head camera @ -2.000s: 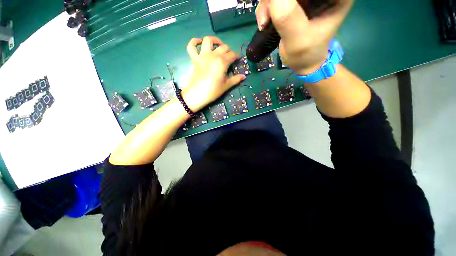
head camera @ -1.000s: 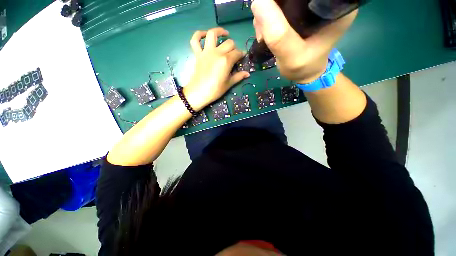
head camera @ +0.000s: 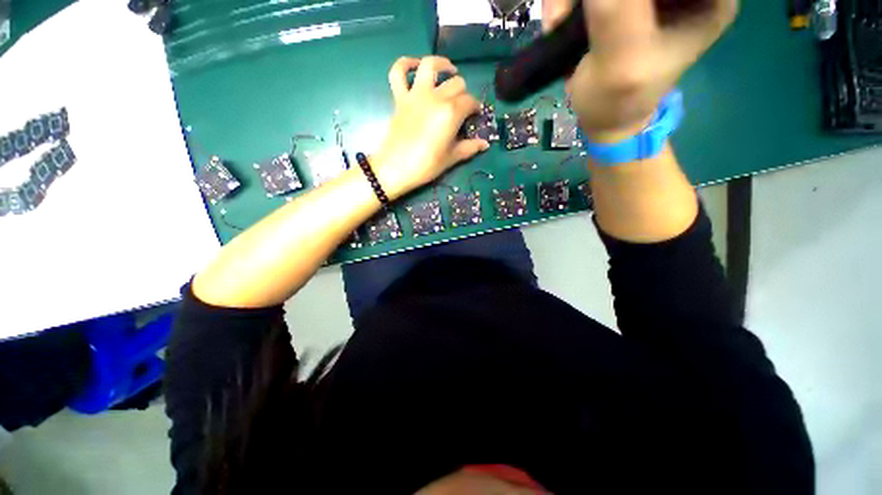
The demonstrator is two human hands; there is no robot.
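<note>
My right hand (head camera: 633, 68) is closed around a black electric screwdriver (head camera: 543, 66), at the top right of centre. Its nose points down-left, above the mat near the boards; the tip is not clear. My left hand (head camera: 426, 126) rests on the green mat with its thumb and fingertips at the sides of a circuit board module (head camera: 481, 124). Several more modules stand in two rows, such as one in the near row (head camera: 510, 201) and one at the left (head camera: 279, 175). Some have thin lead wires.
A screw feeder (head camera: 484, 39) stands beyond my hands. Flat square boards (head camera: 39, 164) lie on a white sheet (head camera: 106, 242) at left. Clear strips (head camera: 309, 32) and black round parts (head camera: 155, 14) are at the far side. A black tray (head camera: 853, 77) and a small yellow item (head camera: 799, 19) are at right.
The screwdriver in my right hand has lifted away from the held module and moved right. My left hand stays at the module. The view has shifted, showing more of the black tray.
</note>
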